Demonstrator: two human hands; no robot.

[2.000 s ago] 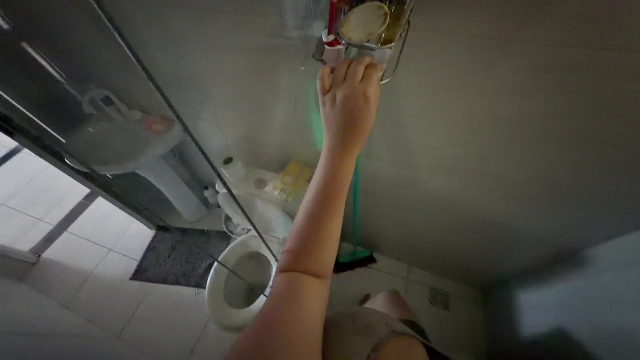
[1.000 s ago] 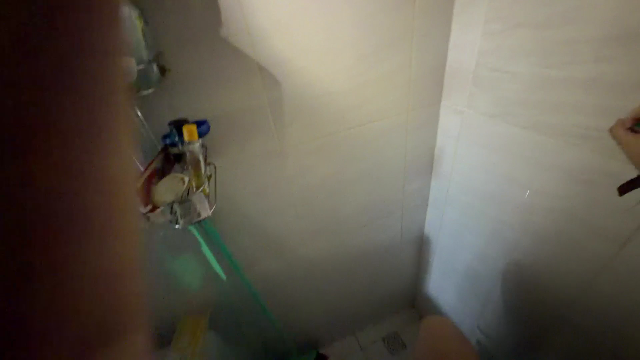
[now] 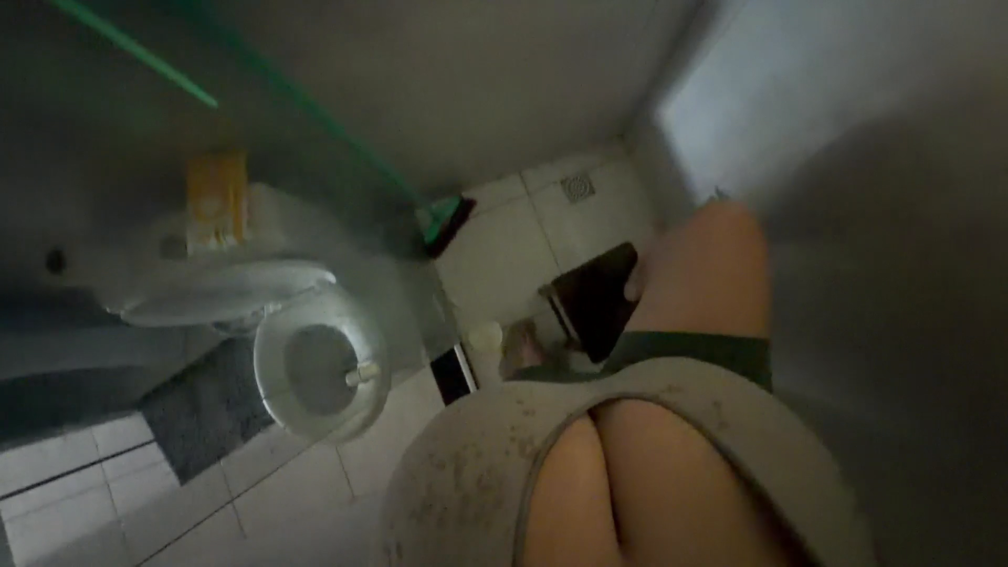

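Neither of my hands can be made out, so what they hold is hidden. My own light, speckled top (image 3: pixel 465 472) fills the bottom of the view, above a bent bare leg (image 3: pixel 705 268) and a dark green garment edge (image 3: pixel 693 350). Beside the leg lies a dark, flat object (image 3: pixel 594 299) with a pale strip along its left side; its kind is unclear. A bit of skin touches its right edge, but I cannot tell which body part it is. The green broom head (image 3: pixel 445 224) with dark bristles rests on the floor by the wall.
Behind glass at left stands a white toilet (image 3: pixel 319 378) with its lid raised and a yellow packet (image 3: pixel 216 201) on the tank. A grey mat (image 3: pixel 205 409) lies beside it. The round floor drain (image 3: pixel 577 187) is near the wall corner (image 3: pixel 630 134).
The view has swung down from the walls to the floor. The hand that was at the wire rack two seconds ago is out of sight, as is the rack.
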